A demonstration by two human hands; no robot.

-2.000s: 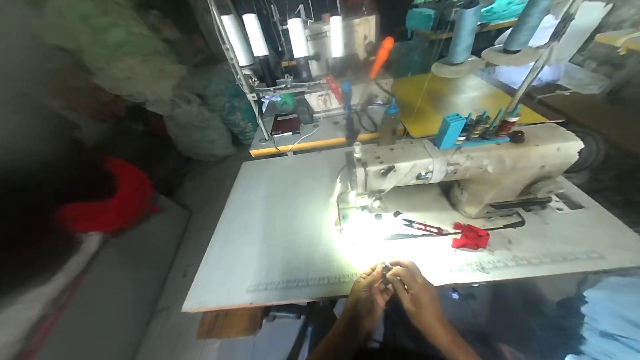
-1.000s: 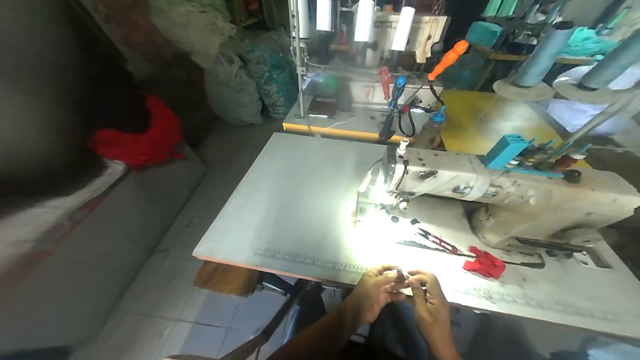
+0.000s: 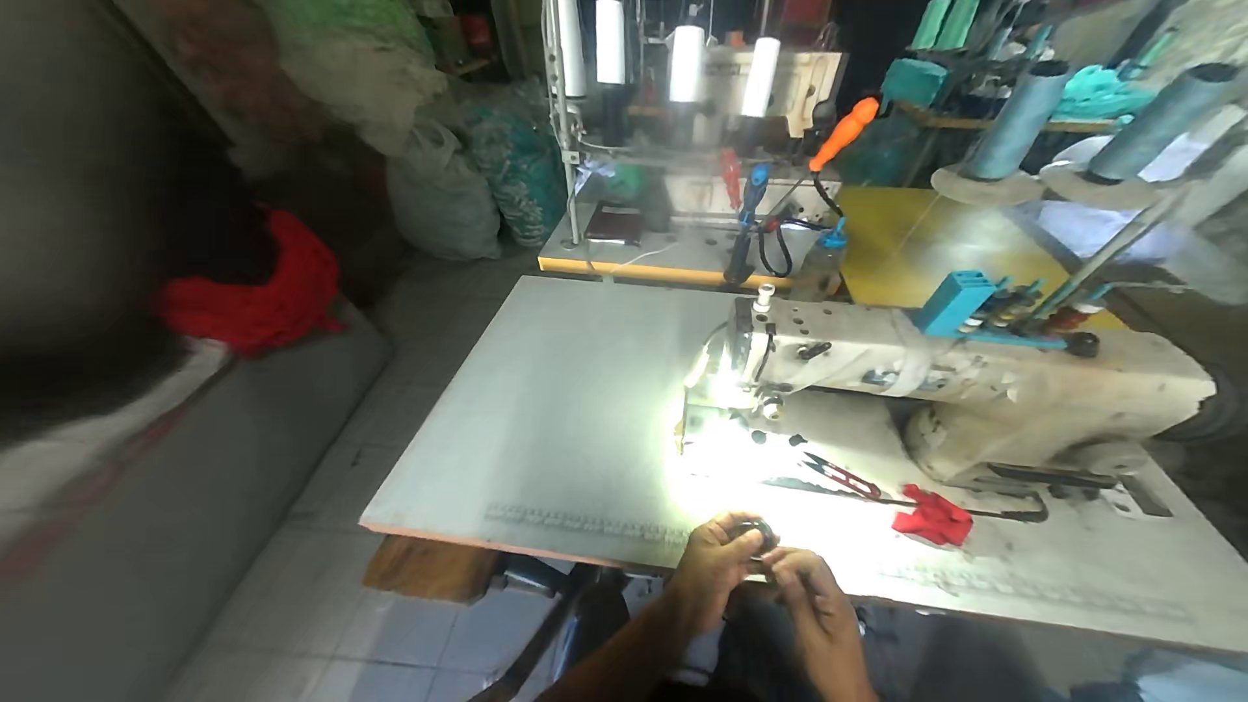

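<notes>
Near the front edge of the sewing table (image 3: 575, 409), my left hand (image 3: 717, 565) holds a small round metal part (image 3: 757, 532), perhaps a bobbin case, between thumb and fingers. My right hand (image 3: 814, 604) is close beside it, its fingertips pinched near the same part; whether they grip it or a thread cannot be told. Behind my hands stands an industrial sewing machine (image 3: 936, 361), its lamp glaring at the needle area. Red-handled thread snips (image 3: 840, 476) and a crumpled red cloth scrap (image 3: 933, 517) lie on the machine bed side, right of my hands.
A second machine table (image 3: 624, 255) with white thread cones (image 3: 686, 64) stands behind. Blue-grey thread cones (image 3: 1019, 119) rise at the back right. An orange-handled tool (image 3: 846, 133) sticks up behind the machine. Filled sacks (image 3: 444, 195) and red cloth (image 3: 263, 292) are at left.
The view has shifted, with the table now lower and further right than two seconds ago. My hands remain together near the front edge, and the small round part now shows more plainly.
</notes>
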